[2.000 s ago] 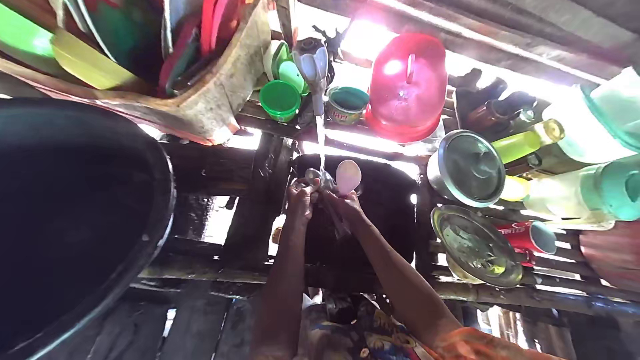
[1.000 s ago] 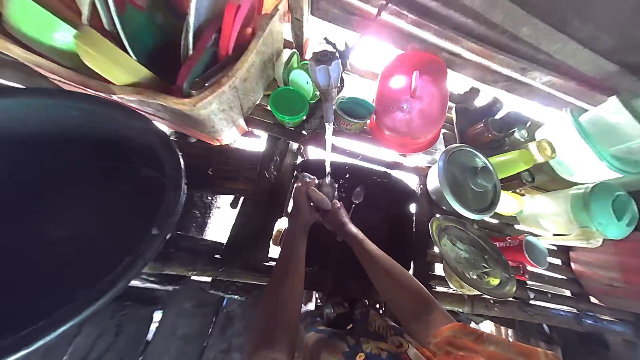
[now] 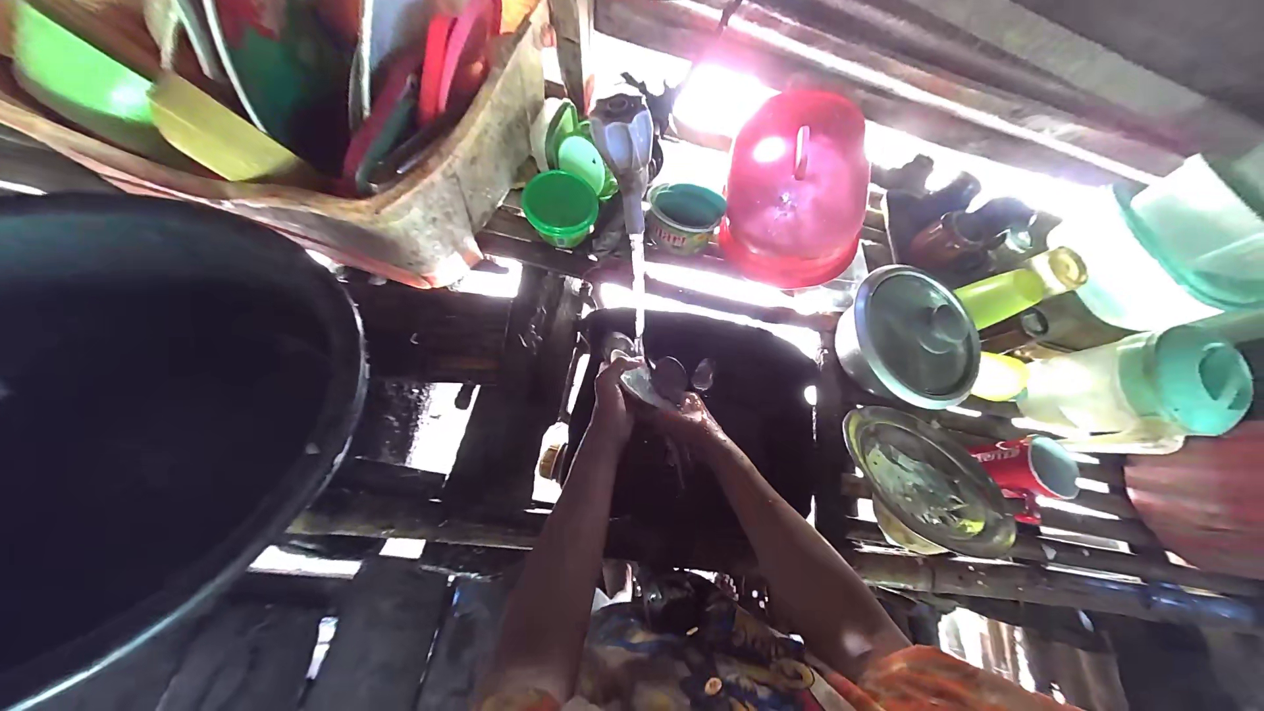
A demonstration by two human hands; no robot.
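Note:
Water runs from a spout [image 3: 622,148] down onto my hands, above a dark basin [image 3: 750,444]. My left hand [image 3: 614,383] grips one end of a pale spoon-like utensil [image 3: 647,387] right under the stream. On the utensil's other side is my right hand [image 3: 694,420], its fingers closed around spoons; a dark round spoon bowl [image 3: 669,377] and a smaller spoon bowl [image 3: 703,373] stick up from it. Handles below that hand are hard to make out.
A large black tub [image 3: 346,395] lies at the left, below a crate [image 3: 425,222] of plastic dishes. Behind stand a green cup [image 3: 560,207], a printed tub [image 3: 683,219] and a red plastic container [image 3: 798,188]. At right are a lidded metal pot [image 3: 910,338], an oval plate [image 3: 928,482] and a red cup [image 3: 1027,466].
The hands were close together under the water one second ago; now they are a little apart, with the pale utensil between them and spoon bowls showing above the right hand.

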